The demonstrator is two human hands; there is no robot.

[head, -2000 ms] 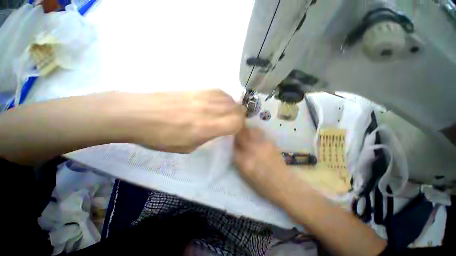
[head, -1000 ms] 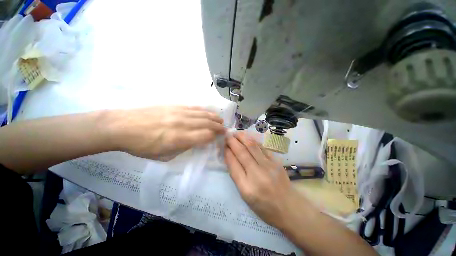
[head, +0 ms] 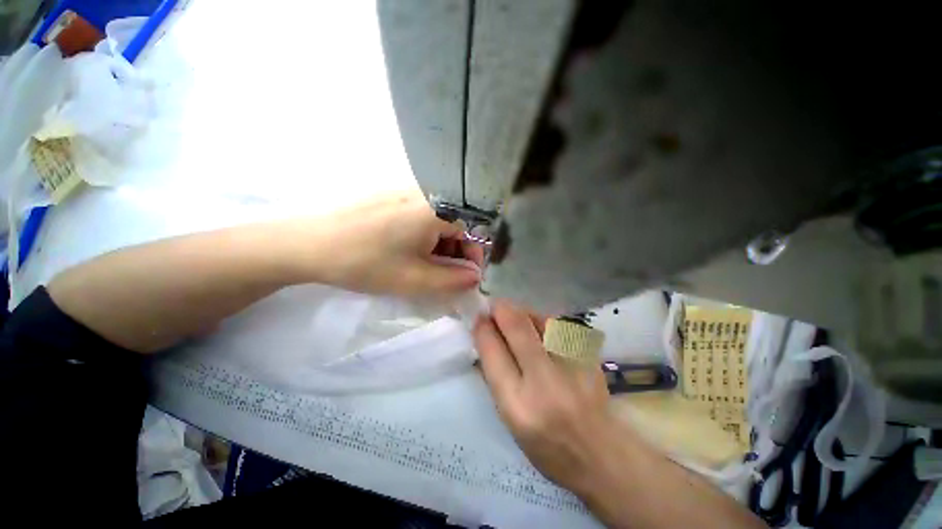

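Note:
A thin white fabric piece point(head: 403, 346) lies on the white table point(head: 434, 413), with one end at the needle area below the sewing machine head point(head: 640, 155). My left hand point(head: 387, 248) holds the fabric between thumb and fingers, close to the needle bar. My right hand point(head: 542, 393) is just below and to the right, its fingertips on the fabric's edge; whether it pinches or only presses is unclear. The machine head hides the needle and presser foot.
Dark snips point(head: 640, 378), a printed paper label point(head: 715, 362) and a pale yellow template point(head: 671, 422) lie right of my right hand. Beyond are white strips point(head: 852, 408) and black-handled scissors point(head: 801, 480). White pieces point(head: 103, 98) with a label point(head: 54, 163) lie far left by a blue edge point(head: 150, 31).
The view has moved closer to the machine head, which now covers more of the right side. My left fingers have risen toward the needle bar, and the fabric now spreads wider below my left forearm.

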